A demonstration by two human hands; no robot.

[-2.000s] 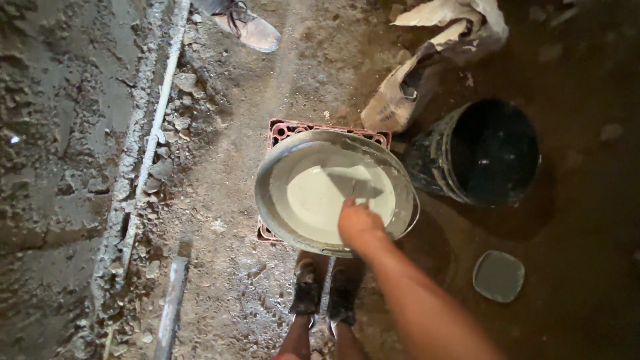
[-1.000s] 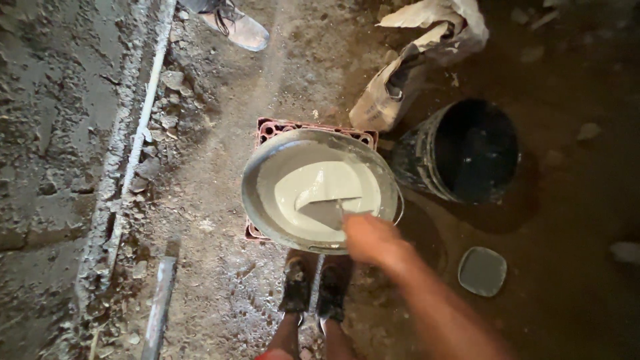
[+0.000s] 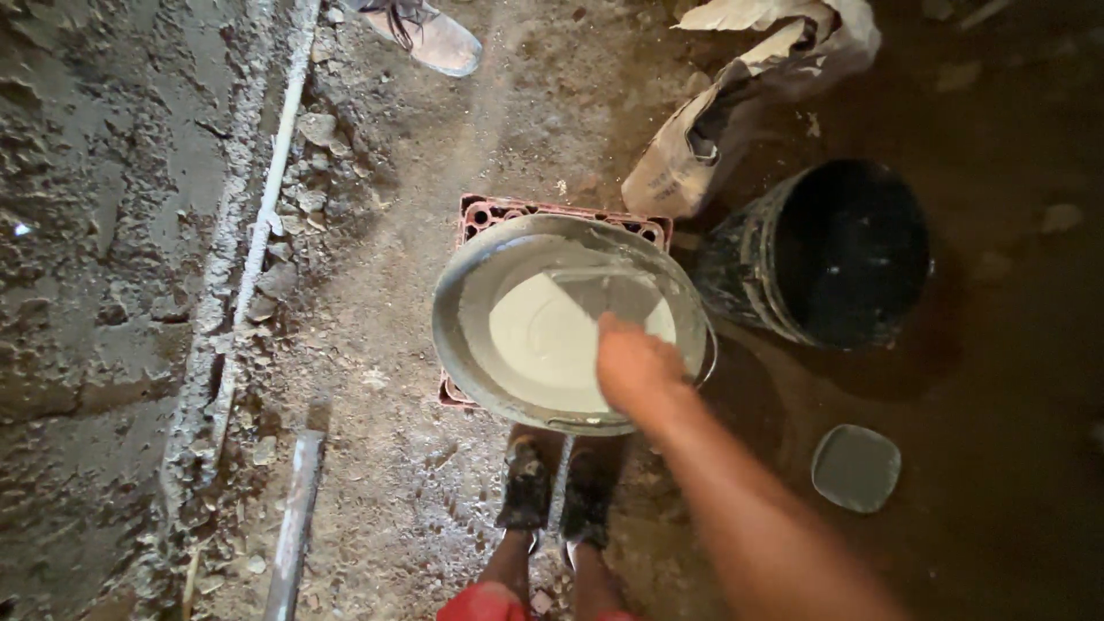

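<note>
My right hand (image 3: 642, 366) is closed around the handle of a flat metal trowel (image 3: 617, 293), over the right part of a wide bucket (image 3: 453, 323). The triangular blade lies on or just above the pale, wet plaster-like mix (image 3: 539, 332); which of the two cannot be told. Under the bucket is a reddish plastic crate (image 3: 565, 210), showing at the back edge and the lower left. The bucket's thin wire handle hangs at its right side. My left hand is outside the view.
A tall black bucket (image 3: 776, 259) stands right of the crate, with a torn paper sack (image 3: 673, 172) behind. A small squarish container (image 3: 856, 468) lies lower right. At left are a metal bar (image 3: 297, 526), rubble and a rough wall (image 3: 103, 259). Another person's shoe (image 3: 435, 39) is at the top.
The trowel blade has turned and moved from the middle of the mix toward the back right of the bucket. My right hand stays on its handle.
</note>
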